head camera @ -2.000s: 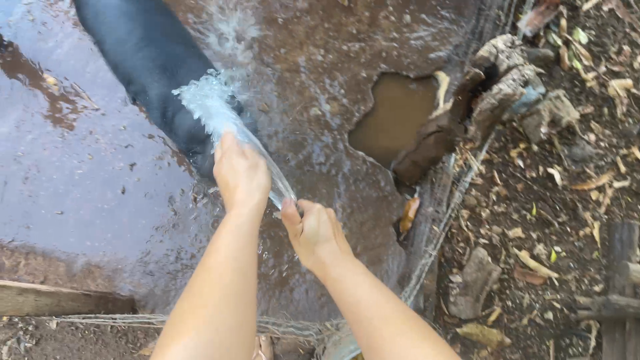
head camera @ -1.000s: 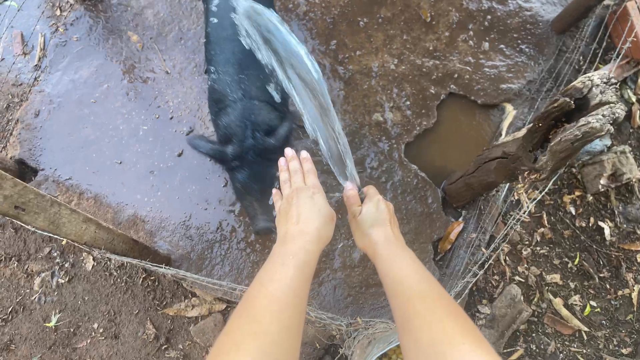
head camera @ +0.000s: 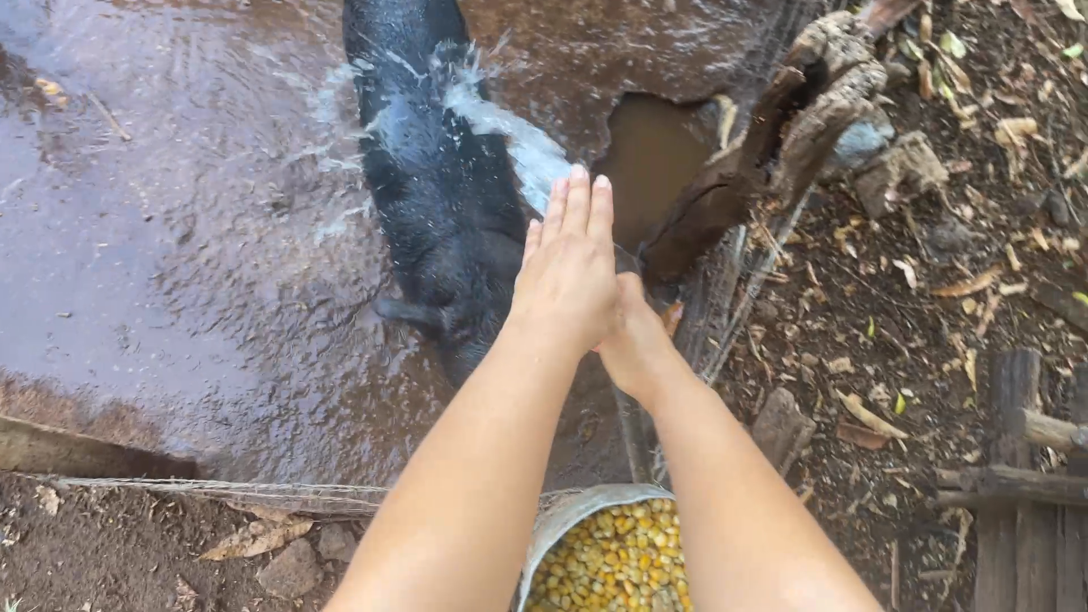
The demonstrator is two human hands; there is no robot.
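Note:
A stream of water (head camera: 518,144) leaves my hands and splashes on the back of a black pig (head camera: 433,170), which stands on wet ground with its head towards me. My left hand (head camera: 569,263) is flat, fingers extended and close together, in front of my right hand. Much of my right hand (head camera: 633,336) is hidden behind it; whatever it grips cannot be seen, and no hose is plainly visible. Below my wrists, between the forearms, is a metal bucket (head camera: 544,544) of yellow corn kernels (head camera: 620,561).
A weathered log (head camera: 722,195) lies beside a muddy puddle (head camera: 654,161) at the pen's right edge. Wire fencing (head camera: 221,489) crosses below, near a wooden board (head camera: 68,450). Leaf-strewn soil (head camera: 884,340) and wooden poles (head camera: 1011,493) are at right.
My left hand, apart from the right one a second ago, now overlaps it. The water spreads over the pig's back and splashes. More of the corn bucket shows as the view shifts.

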